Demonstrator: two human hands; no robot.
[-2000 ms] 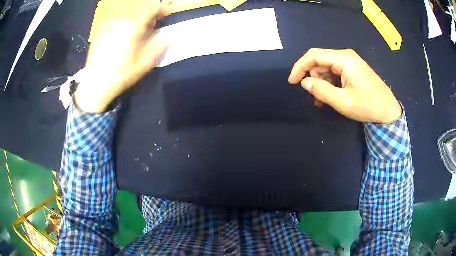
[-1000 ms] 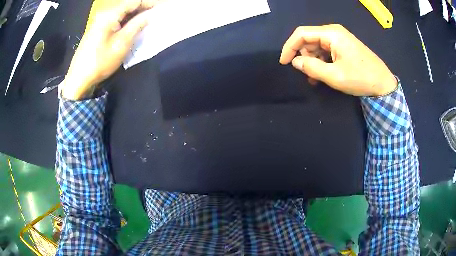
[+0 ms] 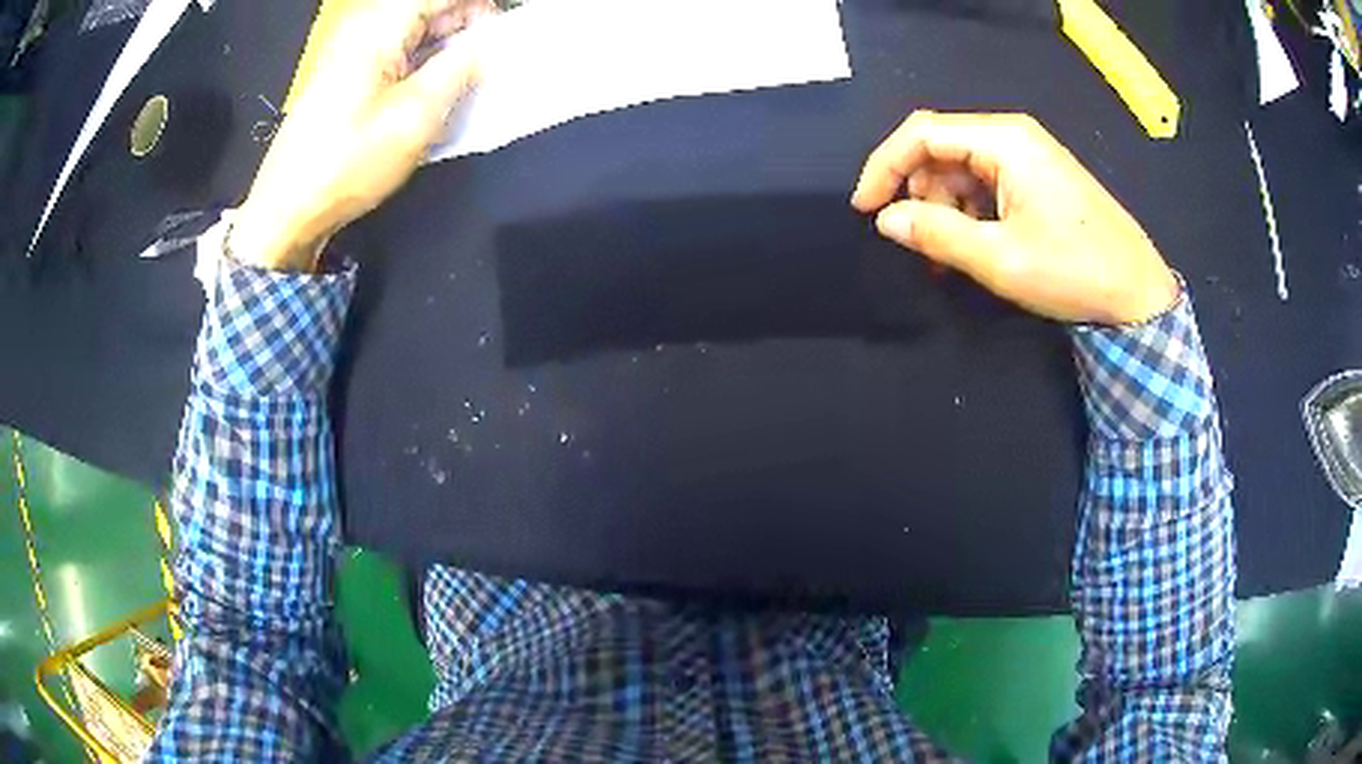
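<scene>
A black fabric piece (image 3: 687, 276) lies flat on the dark table, its lower edge slightly curved. A white paper pattern (image 3: 672, 52) lies beyond it. My left hand (image 3: 366, 127) is at the pattern's left end, thumb and fingers at its edge; it seems to hold it, though the fingertips are partly cut off by the top edge. My right hand (image 3: 1023, 217) is curled above the fabric's right end, thumb and forefinger apart. Whether it touches the fabric is unclear, and I see nothing held.
A yellow card pattern (image 3: 1120, 67) lies upper right, a thin white strip (image 3: 1267, 209) beside it. A metal iron tip (image 3: 1340, 433) shows at the right edge. Dark pointed snips (image 3: 176, 239), a roll with a pale core (image 3: 150, 126) and a white wedge (image 3: 97, 127) lie left.
My left hand and the white pattern have moved away from me, towards the top edge, since the oldest frame. The pattern's tilt has changed. My right hand keeps the same curled pose.
</scene>
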